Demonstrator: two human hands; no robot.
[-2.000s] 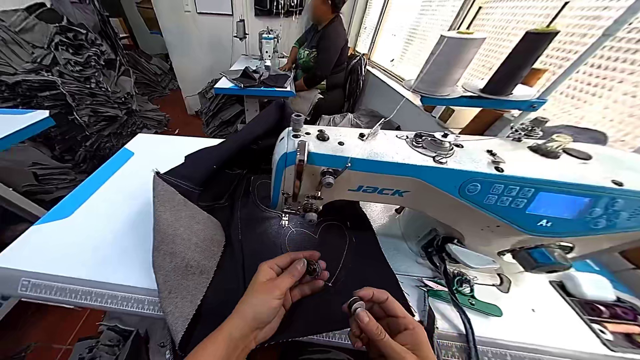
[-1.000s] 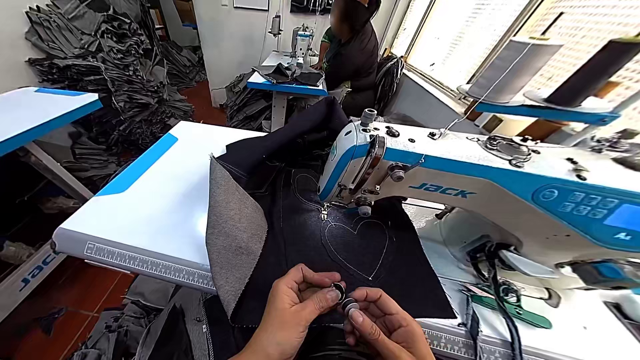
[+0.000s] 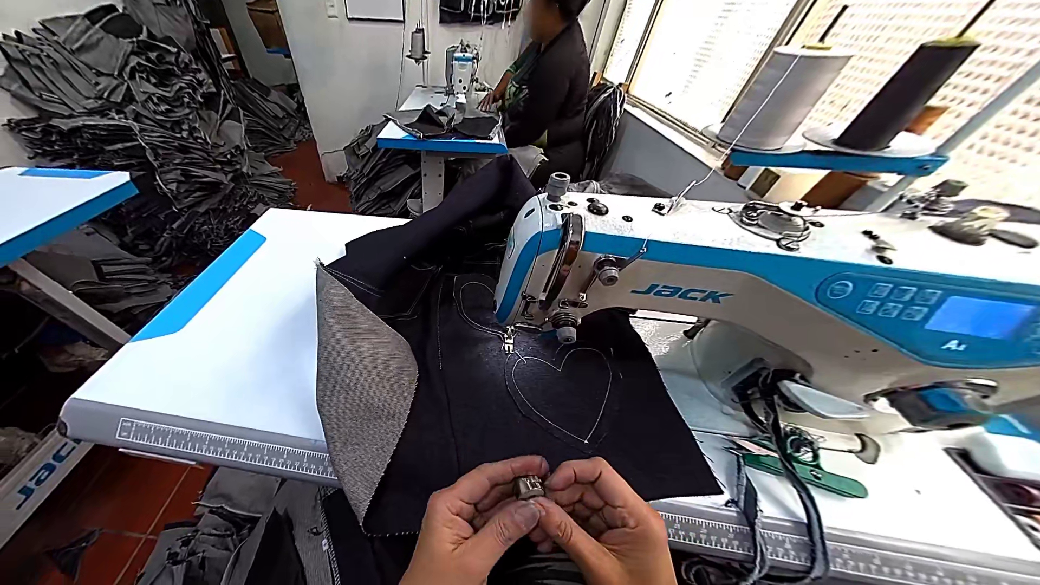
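Observation:
Near the bottom centre, my left hand [image 3: 479, 520] and my right hand [image 3: 597, 520] meet around a small metal bobbin case [image 3: 529, 487], pinched between the fingertips of both. Whether a bobbin sits inside it cannot be told. Just beyond my hands, dark denim [image 3: 487, 431] lies on the sewing table, with a heart outline stitched in light thread. Its left edge is folded over and shows the grey underside. The presser foot [image 3: 509, 340] of the industrial sewing machine [image 3: 731, 284] stands at the stitching, left of the heart's upper part.
Green thread snips [image 3: 804, 474] lie right of the denim, beside hanging dark fabric strips. Thread cones [image 3: 780, 97] stand on a rack behind the machine. A co-worker [image 3: 552, 89] is at another sewing table [image 3: 443, 145]. Piled grey fabric [image 3: 146, 122] fills the left background.
Two seconds ago my hands were apart, each with a small metal part. They have come together, and their fingertips now meet at one metal piece. The view has swung left.

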